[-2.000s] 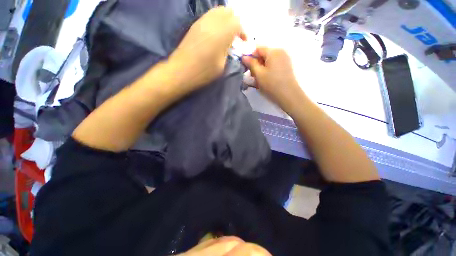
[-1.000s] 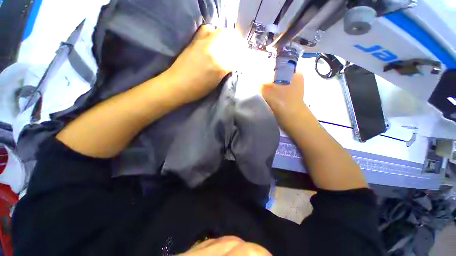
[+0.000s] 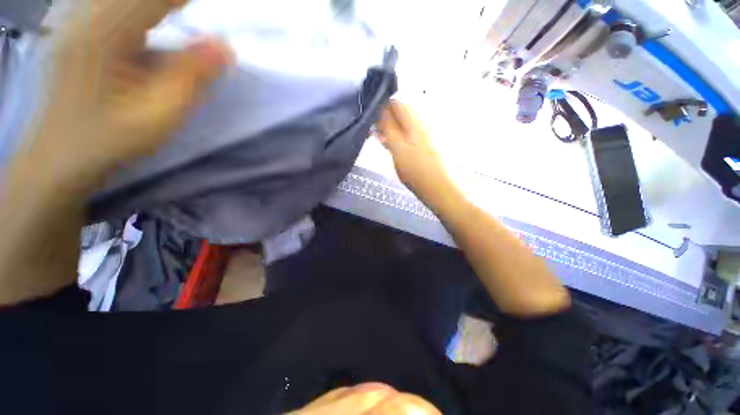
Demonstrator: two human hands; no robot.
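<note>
The dark grey garment [image 3: 268, 154] is stretched across the left part of the white table and hangs over its front edge. A pale grey-white area of cloth lies above it, partly lost in glare. My left hand [image 3: 154, 89] is raised at the upper left, blurred and cut off by the frame edge; whether it holds cloth I cannot tell. My right hand [image 3: 399, 134] has its fingertips on the garment's right corner, left of the sewing machine [image 3: 649, 89]. The presser foot area [image 3: 505, 69] is small and away from the cloth.
A phone [image 3: 618, 178] and black-handled scissors [image 3: 572, 117] lie right of the machine's needle area. A printed ruler [image 3: 568, 251] runs along the table's front edge. A red basket [image 3: 201, 275] and cut pieces [image 3: 109, 259] are at lower left. Dark cloth [image 3: 657, 365] is piled below right.
My left hand has moved from near the needle to the upper left. The garment has shifted left, away from the needle, and spread out. My right hand has moved left too. The view has shifted.
</note>
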